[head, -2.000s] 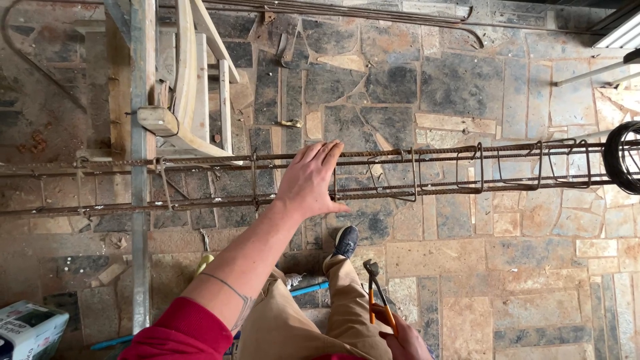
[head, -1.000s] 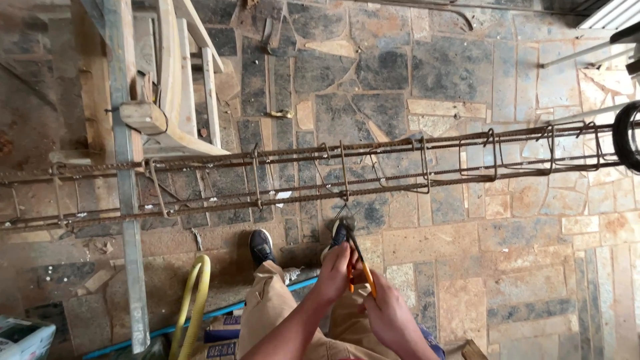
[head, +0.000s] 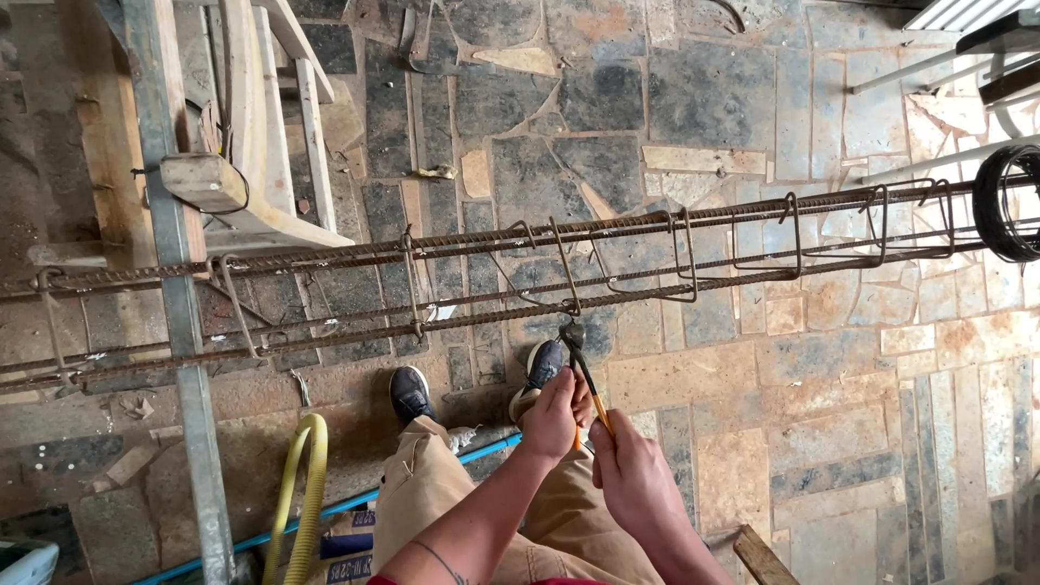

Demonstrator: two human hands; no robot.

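A long rebar cage with wire stirrups spans the view from left to right. Just below its lower bar, the jaws of end-cutting nippers meet a tie wire at a stirrup. My right hand is closed round an orange handle of the nippers. My left hand is closed at the other handle, its fingers partly hidden. At the far right, a coil of black tie wire hangs on the cage.
A steel profile crosses the cage at left, beside a wooden chair frame. A yellow hose and a blue pipe lie near my legs. White metal legs stand at upper right. The floor is stone paving.
My left hand has left the cage bars and come down to the nippers. The nippers have moved up to the cage's lower bar from beside my leg.
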